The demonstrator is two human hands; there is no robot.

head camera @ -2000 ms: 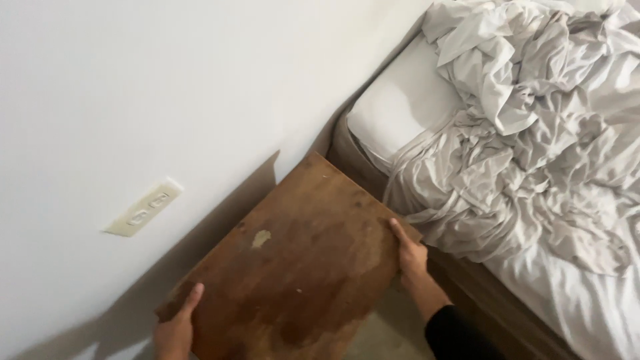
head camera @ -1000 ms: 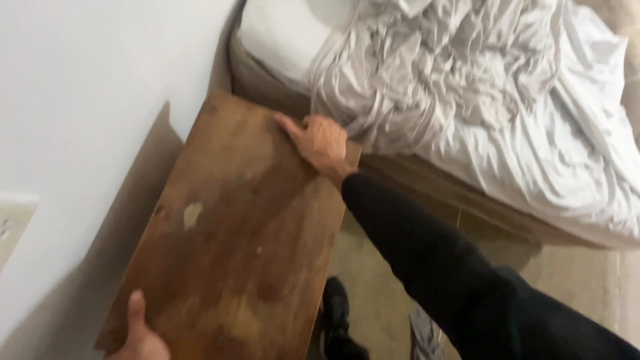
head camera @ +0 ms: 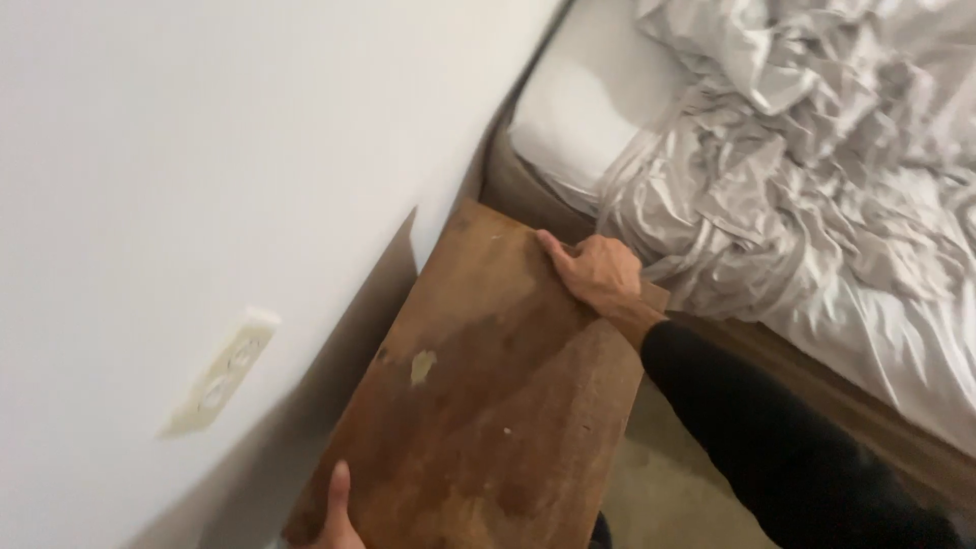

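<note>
A brown wooden board [head camera: 488, 396], perhaps the top of a piece of furniture, fills the lower middle, with worn, stained patches and a pale chip. My right hand [head camera: 598, 271] grips its far edge near the bed, thumb on the upper face and fingers over the edge. At the near left corner, my left hand [head camera: 335, 515] has its thumb on top; its fingers are hidden under or behind the board. The underside of the board is out of sight.
A white wall [head camera: 229, 152] with an outlet plate [head camera: 221, 374] runs along the left. The bed's white mattress [head camera: 572, 114], crumpled sheets [head camera: 762, 206] and brown base [head camera: 839, 366] stand at the right. Floor [head camera: 663, 465] shows between board and bed, beside a dark shoe [head camera: 601, 530].
My right hand has shifted from the board's right corner, two seconds ago, to farther along its far edge. Both hands stay on the board. The view has swung right and back.
</note>
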